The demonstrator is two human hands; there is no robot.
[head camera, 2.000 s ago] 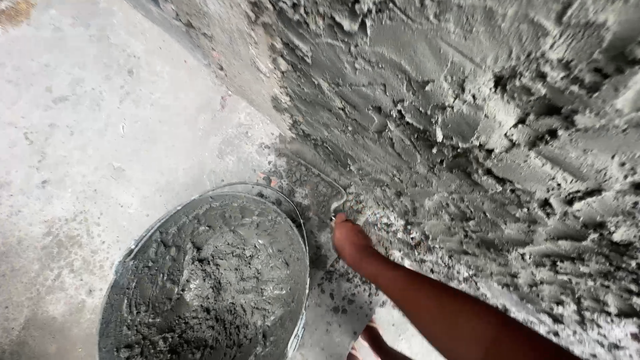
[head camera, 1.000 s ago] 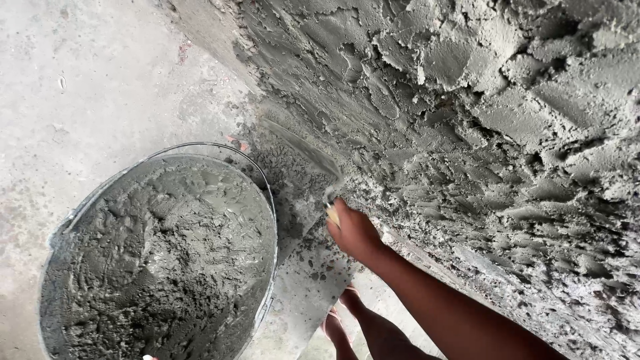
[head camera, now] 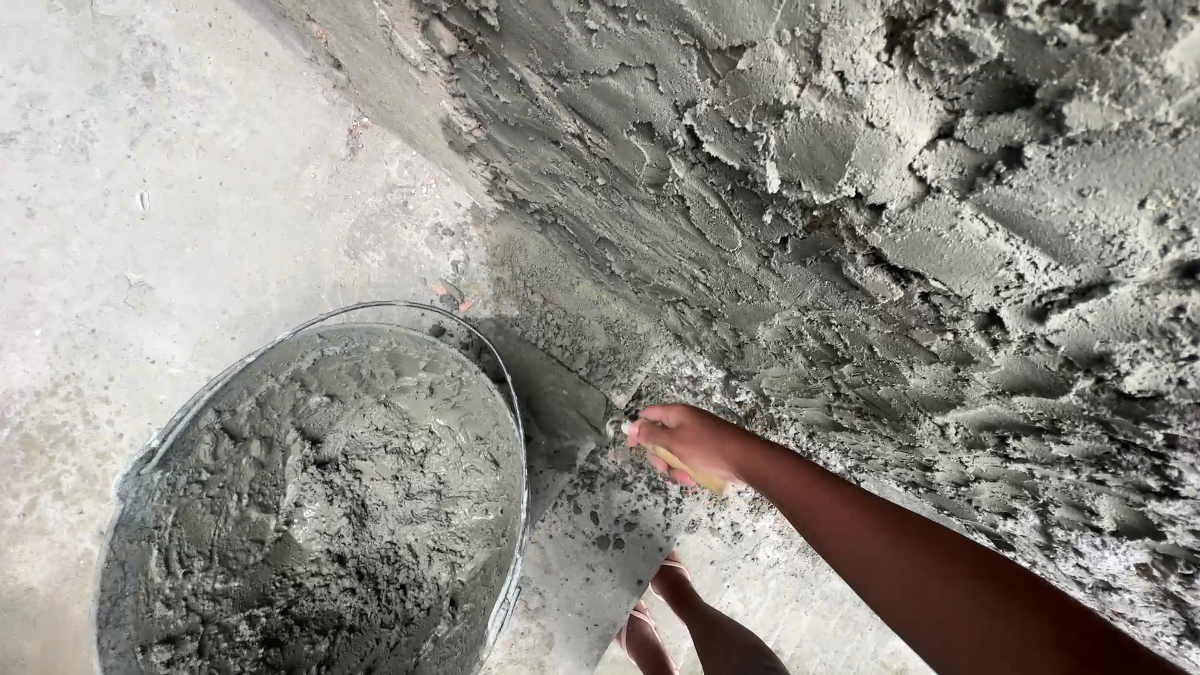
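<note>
My right hand is closed around the wooden handle of a trowel. Its mortar-coated blade lies low between the bucket rim and the foot of the wall; whether it touches the floor I cannot tell. To the left stands a round bucket with a wire handle, filled high with wet grey mortar. Rough, uneven mortar covers the wall on the right. My left hand is out of view.
Crumbs of mortar lie on the concrete floor below my right hand. Two feet in sandals stand at the bottom, right of the bucket. Small reddish bits lie above the bucket's wire handle.
The trowel blade, along the foot of the wall in the earlier frames, is now beside the bucket rim, its face more visible. The grip on the handle remains.
</note>
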